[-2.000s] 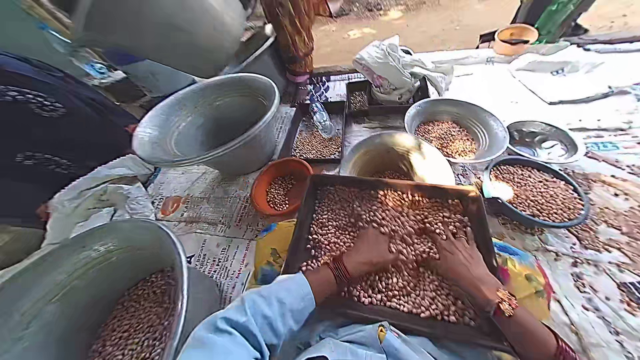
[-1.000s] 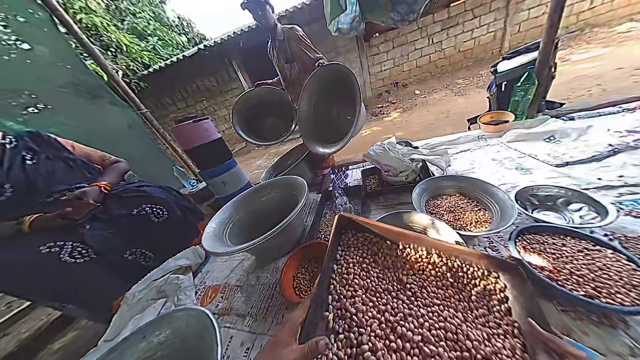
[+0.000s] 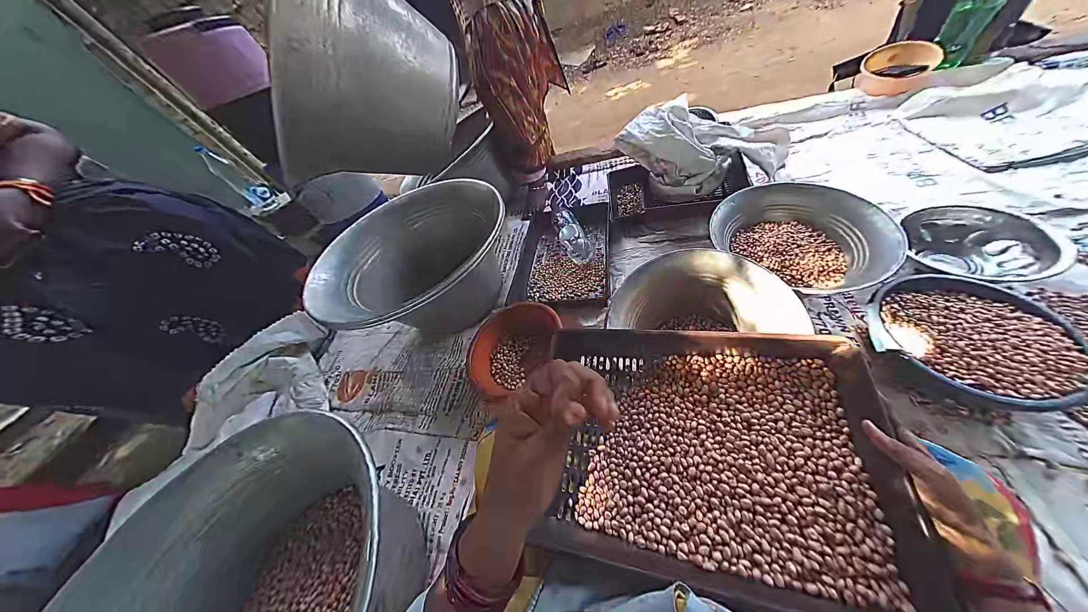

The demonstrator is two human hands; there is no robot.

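Note:
A dark slotted plastic tray (image 3: 884, 442) full of brown nuts or beans (image 3: 739, 476) lies tilted in front of me. My left hand (image 3: 557, 408) is raised over the tray's left edge, fingers curled; whether it holds anything cannot be told. My right hand (image 3: 926, 476) grips the tray's right side, thumb at the rim. Just beyond the left hand stands an orange bowl (image 3: 478, 361) with some of the nuts. Behind the tray is a shiny metal basin (image 3: 765, 297) with more of them.
Metal basins stand at the lower left (image 3: 212, 476), left centre (image 3: 408, 246) and right (image 3: 880, 229). A blue-rimmed tub (image 3: 977, 391) holds more nuts. A plastic bottle (image 3: 571, 234) lies on a small tray (image 3: 531, 263). A person in dark cloth sits at left; another stands behind a big pot (image 3: 361, 93).
Both hands were in the nuts two seconds ago, then at the tray's sides. Now the left is raised at its left edge. The nuts have shifted away from the tray's left side. The view has dipped.

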